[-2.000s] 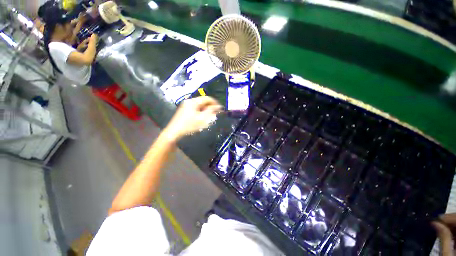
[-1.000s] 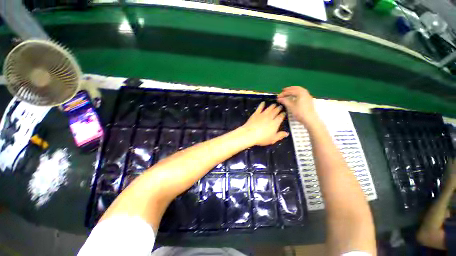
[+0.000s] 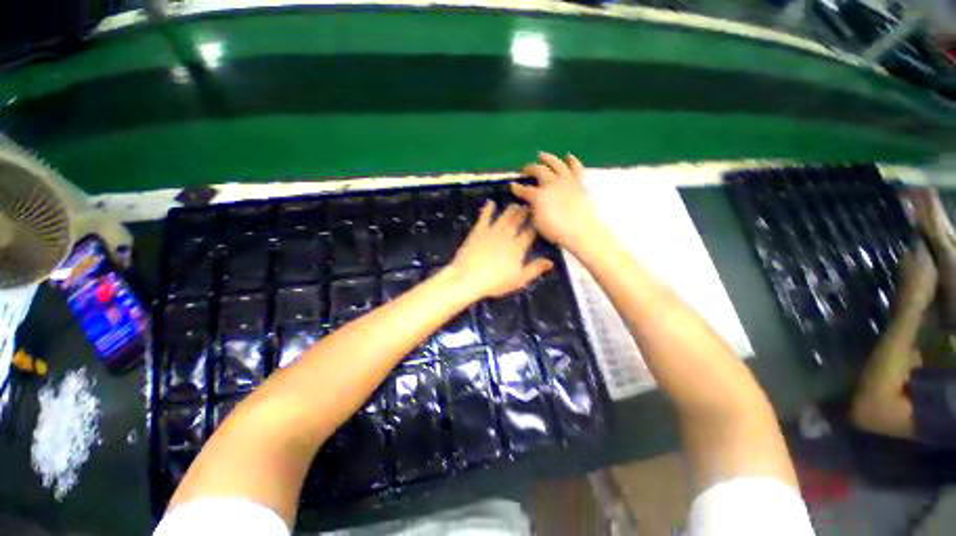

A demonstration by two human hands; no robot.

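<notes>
A large glossy black blister tray (image 3: 241, 340) with rows of rectangular pockets lies in front of me. The parts in the pockets are dark and shiny. My left hand (image 3: 501, 251) rests with spread fingers on the tray's upper right part. My right hand (image 3: 556, 199) is at the tray's top right corner, fingers bent, close to my left fingertips. Whether it pinches a small piece cannot be seen. A white sticker sheet (image 3: 671, 262) lies right of the tray, partly under my right forearm.
At the left are a round fan (image 3: 31, 220), a lit smartphone (image 3: 105, 304), a white heap of small pieces (image 3: 65, 431) and a yellow-orange item (image 3: 29, 362). A green conveyor (image 3: 367, 136) runs behind. At right, another person's hands (image 3: 917, 272) are by another black tray (image 3: 828, 262).
The view has swung right from the fan and phone, then shifted slightly more. Both hands now meet at the tray's top right corner; my left hand was near the white heap two seconds ago.
</notes>
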